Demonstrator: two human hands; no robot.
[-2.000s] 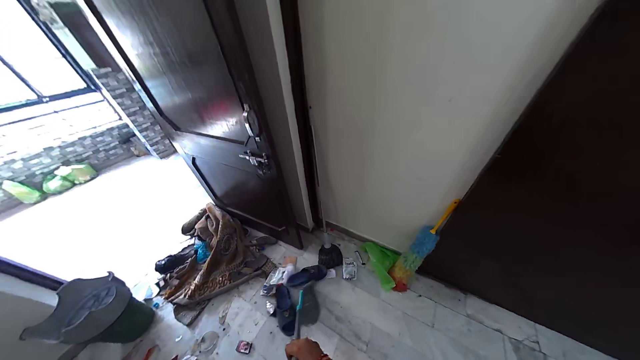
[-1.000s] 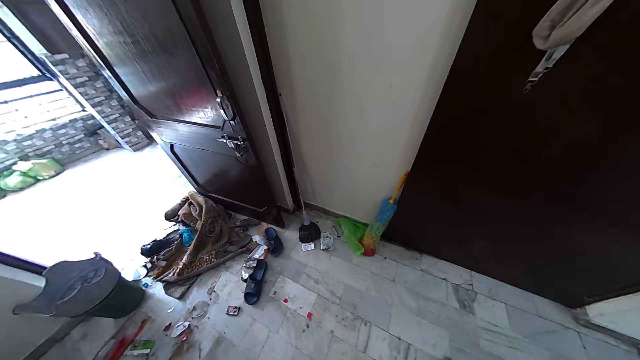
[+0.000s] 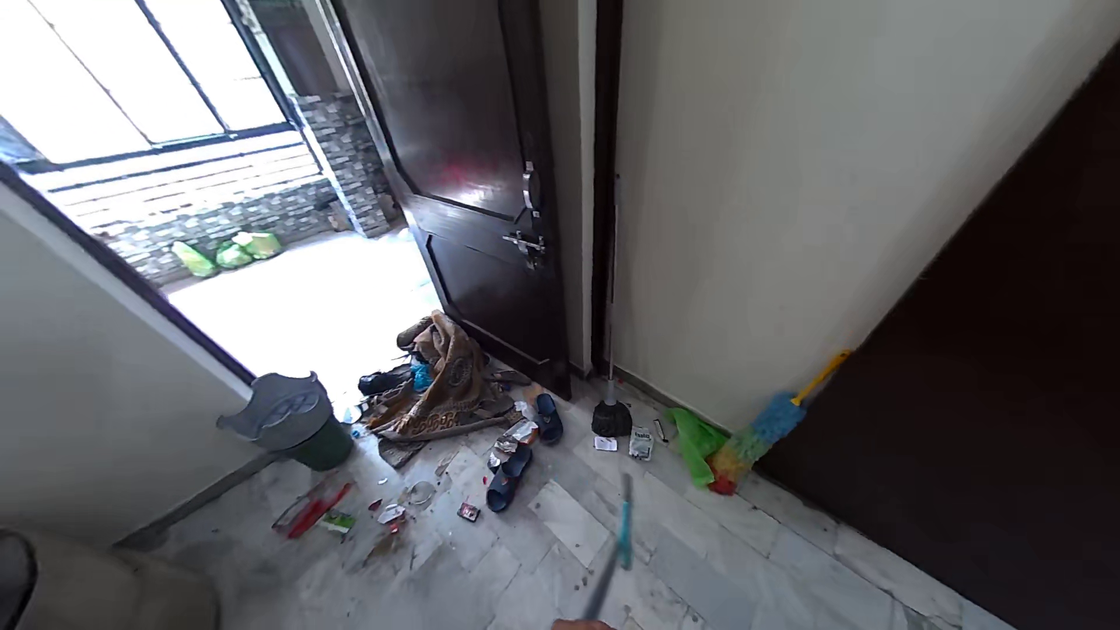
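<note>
At the bottom edge, a small part of a hand (image 3: 582, 625) shows beside a grey stick (image 3: 602, 584) with a teal part (image 3: 625, 535) farther up. The hand seems closed round the stick; whether it is my left or right cannot be told with certainty, though it lies just right of centre. The stick's far end is blurred. Beyond it, dark blue slippers (image 3: 509, 478) lie on the marble floor with wrappers (image 3: 468, 512), a red strip (image 3: 319, 511) and other litter. A brown patterned cloth (image 3: 451, 381) is heaped by the doorway. My other hand is out of view.
A dark wooden door (image 3: 490, 175) stands open. A green bin (image 3: 324, 444) with a grey top is at the left wall. A long-handled brush (image 3: 612, 418), a green bag (image 3: 697, 442) and a multicoloured duster (image 3: 761, 433) are by the right wall. Green bags (image 3: 234, 255) lie outside.
The stick and hand, out of sight one second ago, are back at the bottom. The slipper nearest the wall has shifted from beside the other one since two seconds ago. The view has swung left.
</note>
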